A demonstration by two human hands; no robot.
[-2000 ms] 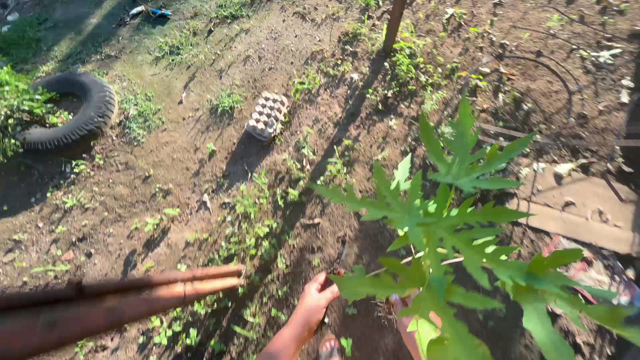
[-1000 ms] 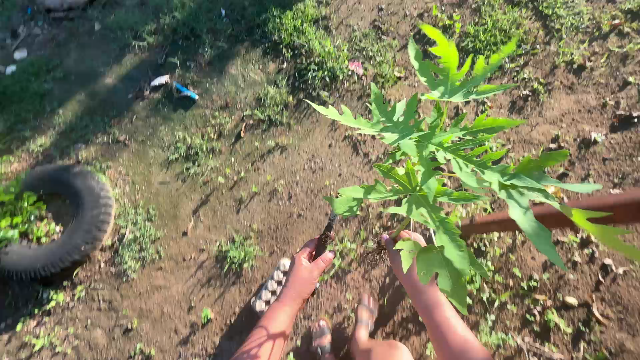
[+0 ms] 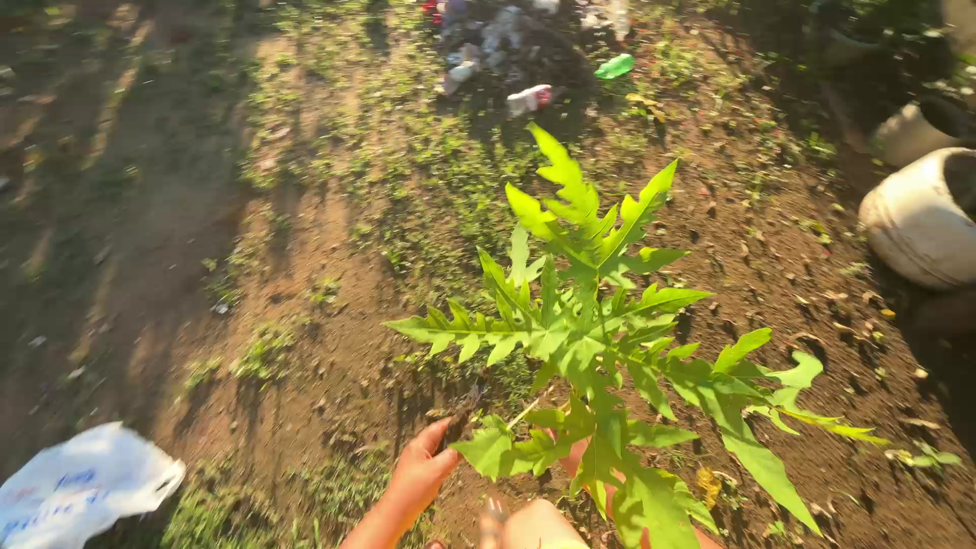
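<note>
A young plant with deeply lobed green leaves, like a papaya seedling (image 3: 595,343), fills the lower middle of the head view. My right hand (image 3: 579,457) is mostly behind its leaves, around the lower stem as far as can be seen; its fingers are largely hidden. To the left, my left hand (image 3: 428,450) is closed on a dark, narrow object (image 3: 467,404), blurred, whose kind I cannot tell. Part of my leg shows between the two arms at the bottom edge.
A white plastic bag (image 3: 84,484) bearing writing lies at lower left. Pale round containers (image 3: 919,221) lie at the right edge. Litter, with a green plastic piece (image 3: 614,66) and a red-and-white wrapper (image 3: 529,100), is scattered at the top. Low weeds (image 3: 263,354) grow in the brown soil.
The view has swung to another stretch of ground; the tyre and egg tray are out of sight. The plant and both hands have come along with it, the left hand still on the dark object.
</note>
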